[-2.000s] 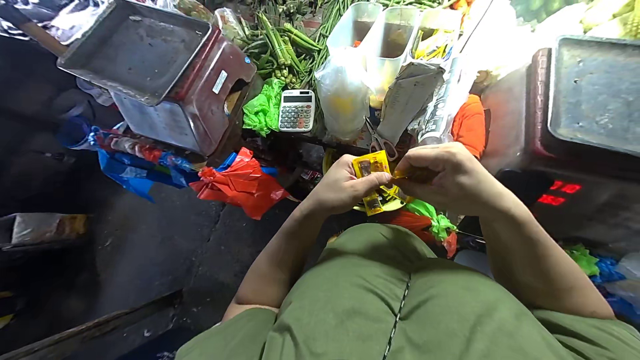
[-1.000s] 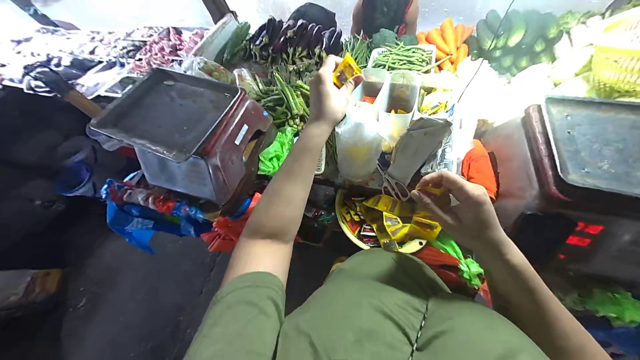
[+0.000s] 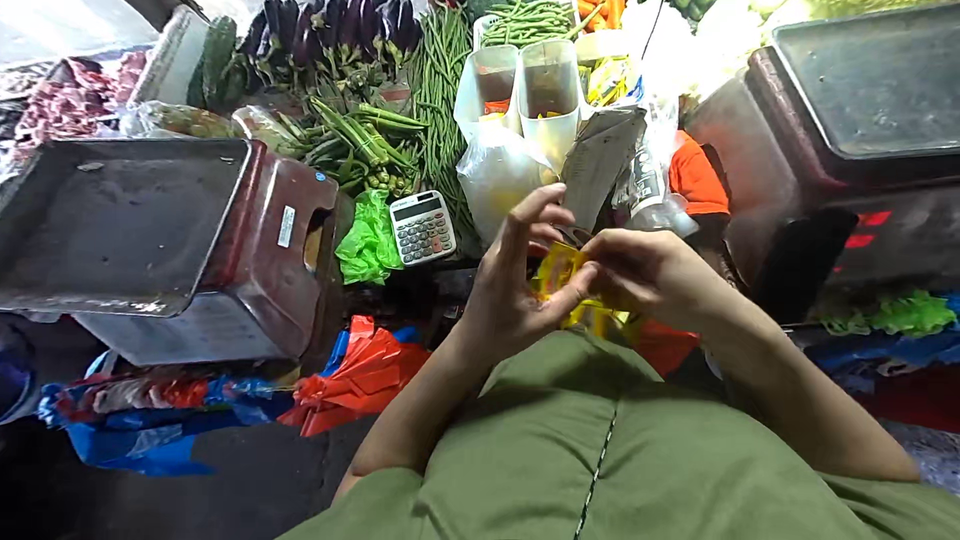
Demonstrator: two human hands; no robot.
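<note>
In front of my chest my two hands meet around yellow sachets. My left hand (image 3: 517,277) has its fingers spread and its thumb against a yellow sachet (image 3: 559,266), which lies between the hands. My right hand (image 3: 649,274) pinches yellow packaging with thumb and fingertips; its exact hold is partly hidden. Below them more yellow packets (image 3: 600,319) show just above my green shirt. A white calculator (image 3: 422,227) lies to the left of my left hand, beside a bright green plastic bag (image 3: 370,236).
Weighing scales with metal trays stand at left (image 3: 120,217) and right (image 3: 874,82). Two tall plastic containers (image 3: 551,90) stand ahead, near long beans (image 3: 442,112), okra (image 3: 360,139) and eggplants (image 3: 330,30). Red plastic bags (image 3: 360,375) hang at the lower left.
My left hand has come back from the vegetables and containers ahead to meet my right hand. The bowl of yellow packets, plain one second ago, is now mostly hidden.
</note>
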